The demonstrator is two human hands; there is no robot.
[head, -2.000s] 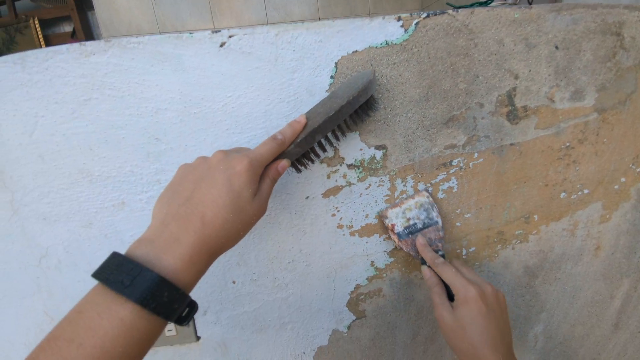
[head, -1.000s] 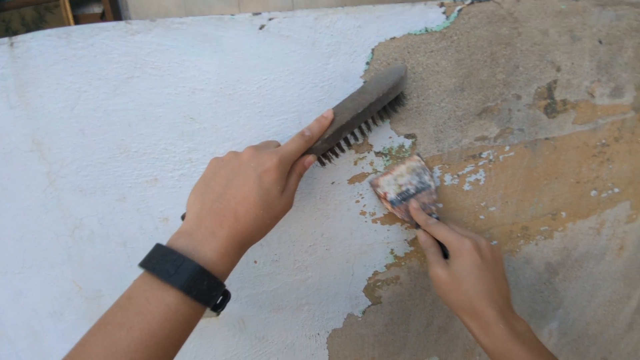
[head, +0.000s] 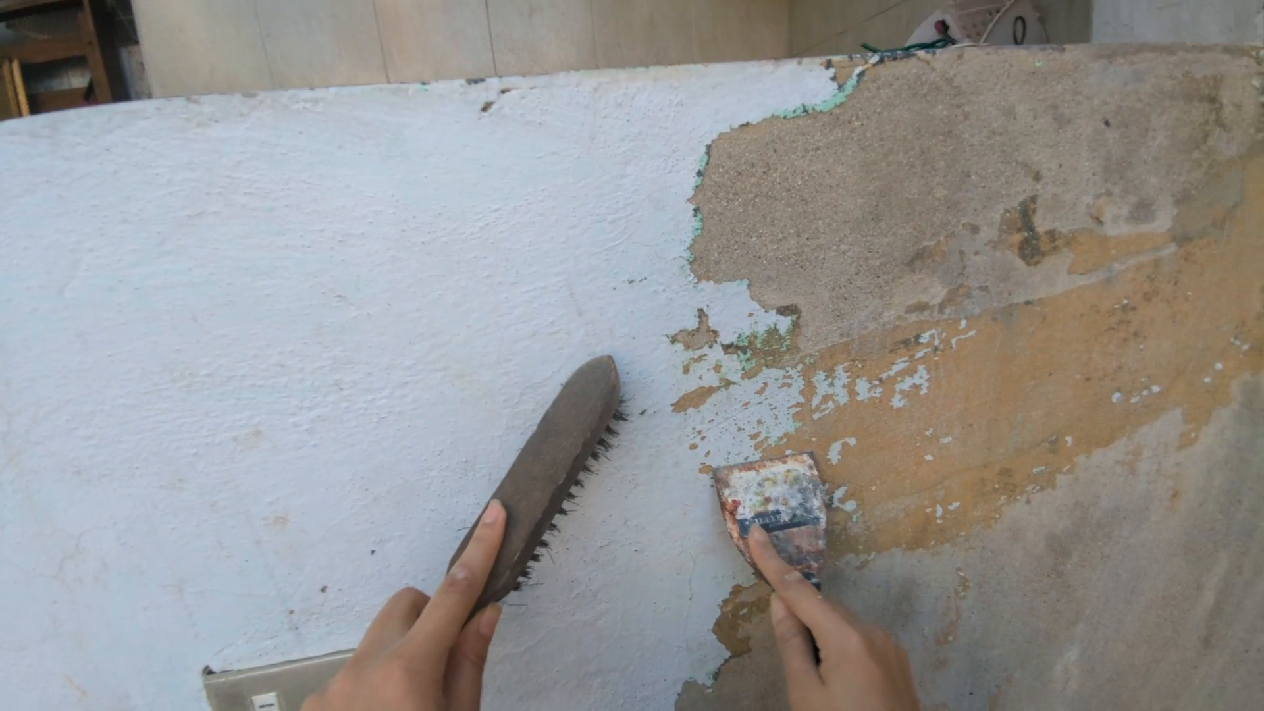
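Observation:
My left hand (head: 425,632) grips a wooden-backed wire brush (head: 553,464), its dark bristles facing right and its far end pointing up the wall. To the right, my right hand (head: 839,632) holds a paint scraper (head: 775,499) by the handle, with the index finger stretched along the paint-smeared blade. The blade's edge lies by the ragged border between the white paint (head: 296,346) and the stripped area. Bare grey plaster (head: 849,217) shows above and below an ochre band (head: 948,415) dotted with pale paint flecks.
A switch plate (head: 281,681) is set in the wall at the lower left, beside my left hand. Along the wall's top edge lies a green cord (head: 908,45). Tiles (head: 434,39) and a wooden frame (head: 94,49) stand beyond the wall.
My left hand with the brush has moved down, away from the upper paint edge. My right hand still holds the scraper near the paint border. The view has shifted.

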